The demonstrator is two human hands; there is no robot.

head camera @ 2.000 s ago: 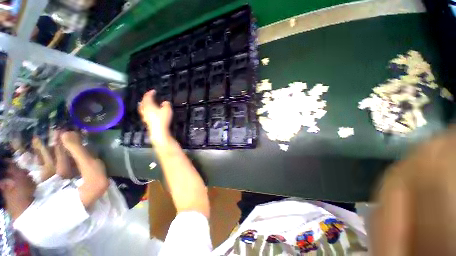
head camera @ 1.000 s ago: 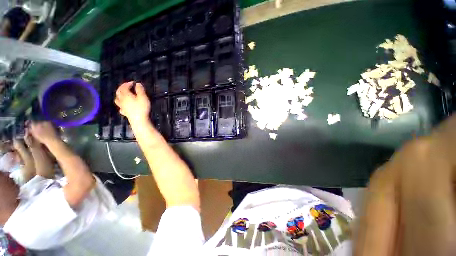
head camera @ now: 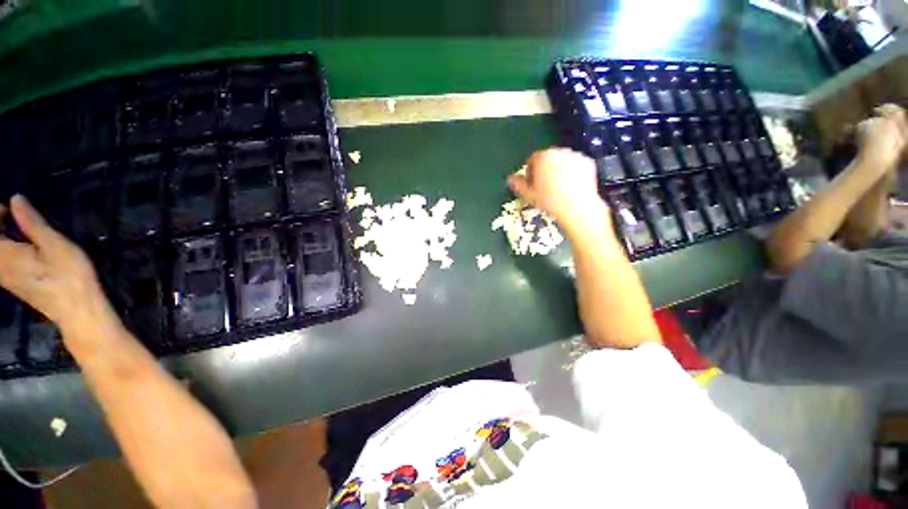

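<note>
The left black blister tray (head camera: 343, 214) holds black phone housings (head camera: 261, 273) in its pockets. My left hand (head camera: 45, 268) is over this tray at the picture's left edge, thumb raised, with its fingers partly cut off. The near pile of white pieces (head camera: 403, 244) lies right of the tray. My right hand (head camera: 561, 184) is above the far pile of pale pieces (head camera: 528, 231), beside the right tray. Its fingers are bent together at the pile's upper edge. Whether either hand holds a piece cannot be seen.
The right blister tray (head camera: 712, 233) holds more housings. A neighbouring person's hands (head camera: 881, 139) are beyond it. A pale strip (head camera: 438, 109) runs behind the dark green bench. A single scrap (head camera: 59, 426) and a white cable (head camera: 35, 483) are at the lower left.
The view has swung right, bringing the right tray into sight; the purple-rimmed item has left the picture. My right hand, large and blurred at the lower right before, is now over the far pile.
</note>
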